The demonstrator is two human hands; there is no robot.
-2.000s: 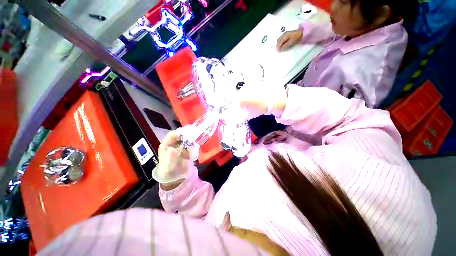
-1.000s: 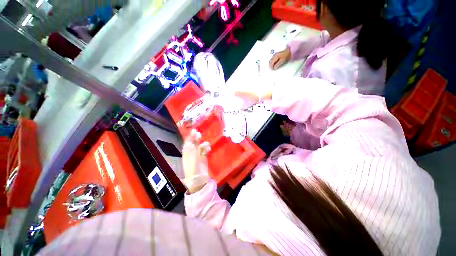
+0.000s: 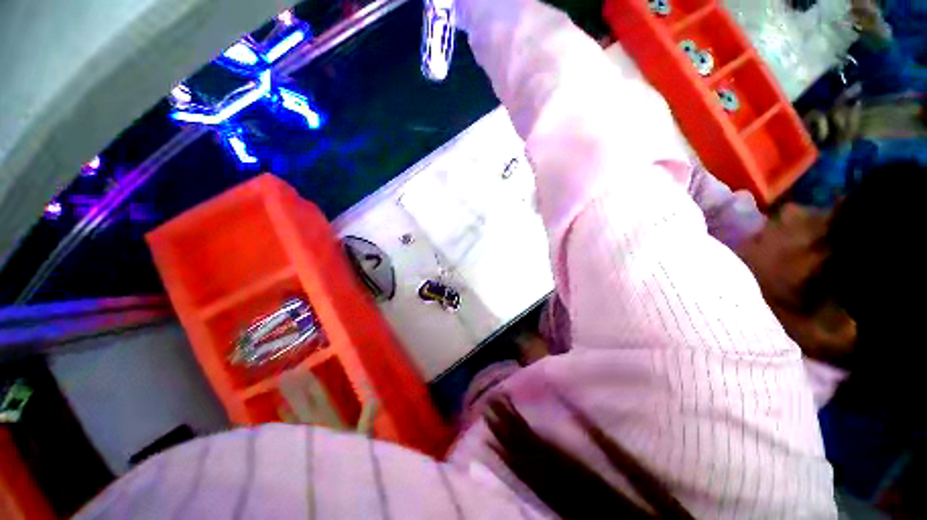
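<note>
My left hand [image 3: 317, 401], pale and gloved, reaches into the near compartment of an orange-red divided bin [image 3: 351, 335]. Its fingers show partly; the rest is hidden by striped cloth, and I cannot tell if it holds anything. Clear plastic parts [image 3: 276, 333] lie in the bin's middle compartment. My right sleeve stretches to the top edge, and the right hand is cut off there. A clear, shiny part [image 3: 438, 43] shows beside the sleeve end, over the dark conveyor; its upper end is out of the picture.
An X-shaped unit [image 3: 259, 86] glows blue on the dark line. A white bench [image 3: 407, 330] carries a small black-and-yellow module [image 3: 440, 295] and a rounded clear piece [image 3: 372, 267]. Another divided bin [image 3: 737, 142] stands at upper right. A dark-haired person [image 3: 884, 305] is at right.
The view has shifted right and closer. The clear product between my hands no longer shows there. My right arm now extends to the top edge; my left hand is down in the bin.
</note>
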